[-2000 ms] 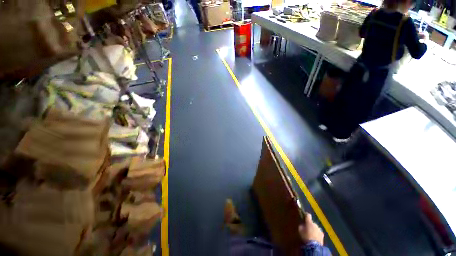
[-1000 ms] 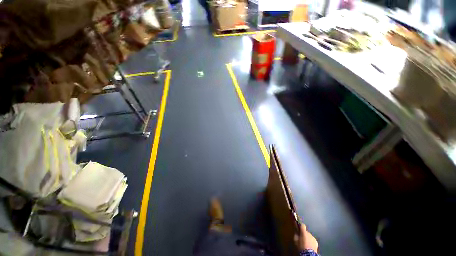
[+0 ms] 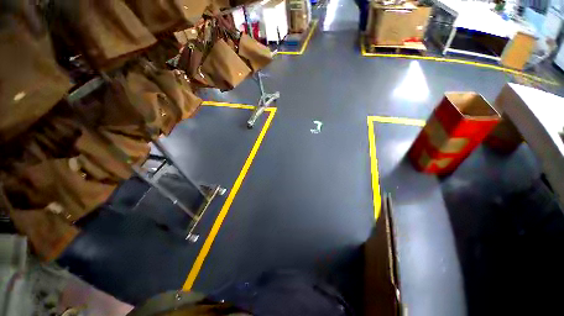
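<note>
A flattened brown cardboard carton (image 3: 378, 265) stands on edge at the lower right of centre, low in front of me, its lower end cut off by the picture's bottom edge. Its thin layered edge faces up. My right hand does not show at the carton; it is out of the picture. My left hand is not in view either. Dark clothing of my own shows blurred at the bottom centre.
A rack of brown bags (image 3: 117, 105) on wheels stands at the left. A red open box (image 3: 454, 133) and a white table (image 3: 538, 117) are at the right. Yellow lines edge the grey floor (image 3: 309, 185). A large carton (image 3: 399, 26) sits on a pallet ahead; a person's legs show beside it.
The view has moved forward along the aisle; the red box and rack are nearer. The carton has shifted right in the picture, and my right hand has left the view.
</note>
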